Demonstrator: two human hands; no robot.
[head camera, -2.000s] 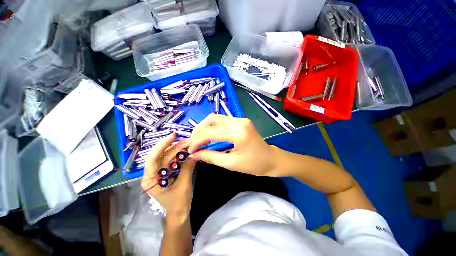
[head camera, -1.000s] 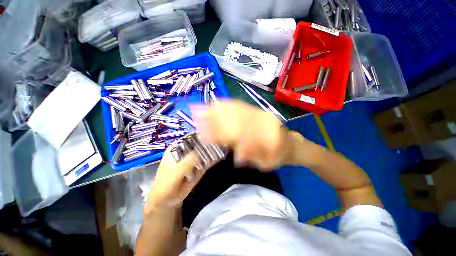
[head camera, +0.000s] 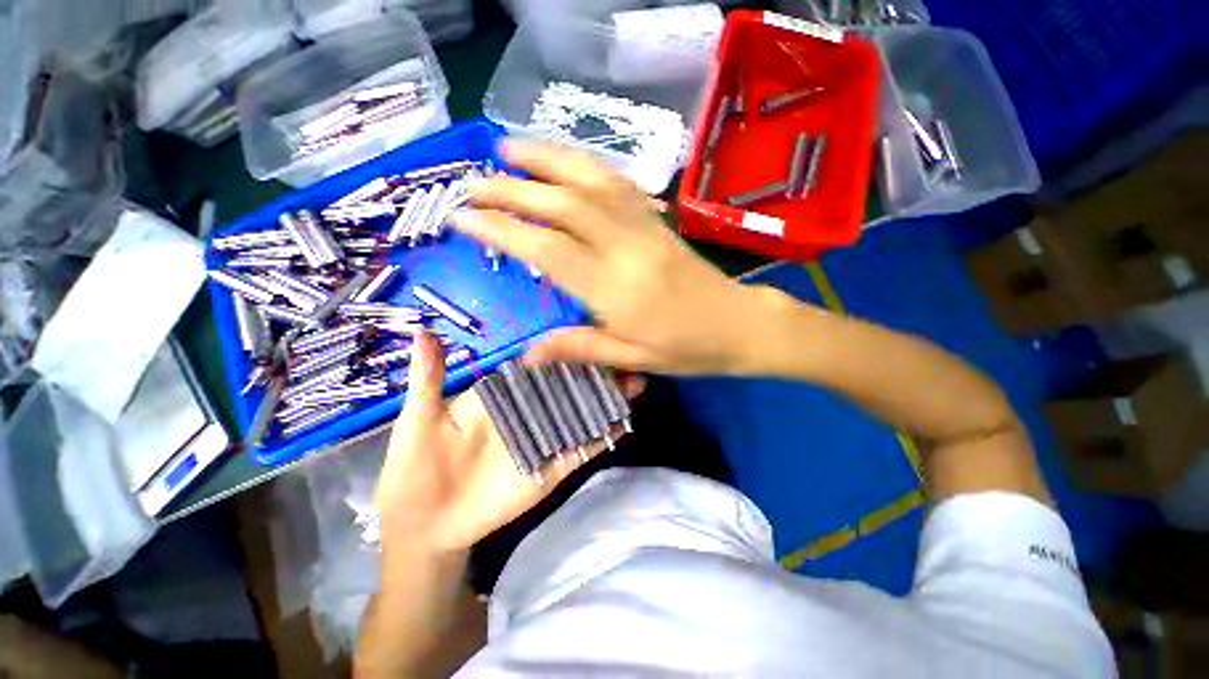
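My left hand (head camera: 444, 464) is palm up at the front edge of the blue tray, with several silver metal cylinders (head camera: 554, 414) lying side by side across its fingers. Small pale tips stick out at their near ends. My right hand (head camera: 617, 259) is above the right part of the blue tray (head camera: 530, 318), slightly blurred, fingers spread, its thumb close to the far ends of the held cylinders. I see nothing held in it. Many loose cylinders (head camera: 312, 338) lie in the tray, mostly left and back; some tray content is hidden under my right hand.
Behind the tray are a clear box of cylinders (head camera: 347, 117) and a clear box of white parts (head camera: 603, 120). A red bin (head camera: 782, 146) and another clear box (head camera: 961, 126) stand right, each with some cylinders. Left are a paper sheet (head camera: 122, 312) and a white scale (head camera: 179, 431).
The cylinders, first upright in my left fist with dark round ends showing, now lie flat in a row on the opened hand. My right hand has moved up over the tray. The whole view has shifted.
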